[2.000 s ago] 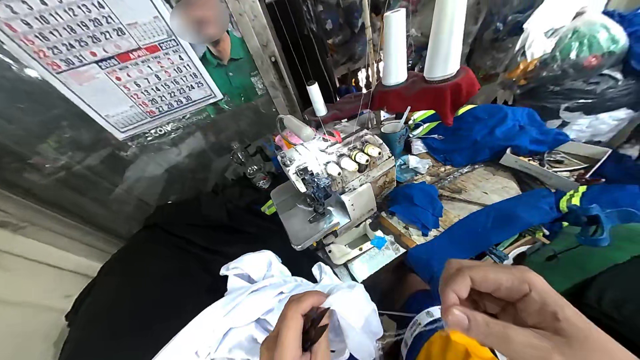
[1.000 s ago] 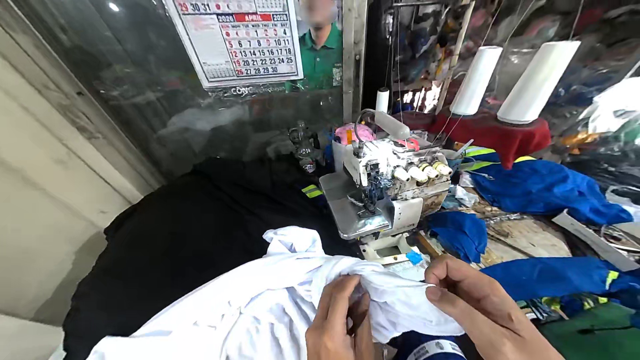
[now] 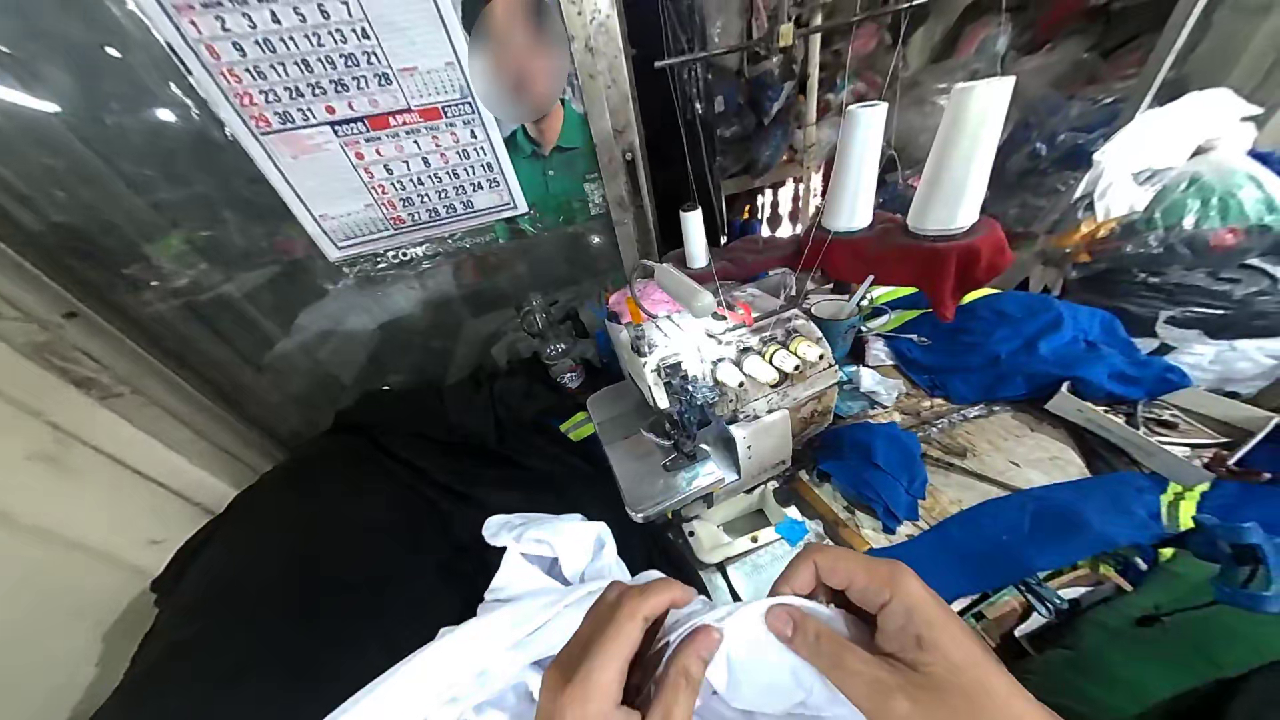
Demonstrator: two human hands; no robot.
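Observation:
White fabric lies bunched at the bottom centre, its edge pinched between both hands. My left hand grips the cloth with fingers curled; something dark shows partly inside it, too hidden to name. Close beside it on the right, my right hand holds the same cloth between thumb and fingers. Beyond the hands stands an overlock sewing machine with its lamp lit, and its metal plate faces the hands. The cloth does not touch the presser foot.
Black fabric is heaped on the left. Thread cones stand behind the machine on red cloth. Blue garments with reflective strips and an open box of tools lie at right. A calendar hangs behind the machine.
Two seconds ago my right hand was apart from the white cloth, with a yellow thing below it; now it holds the cloth beside my left hand. The view has shifted.

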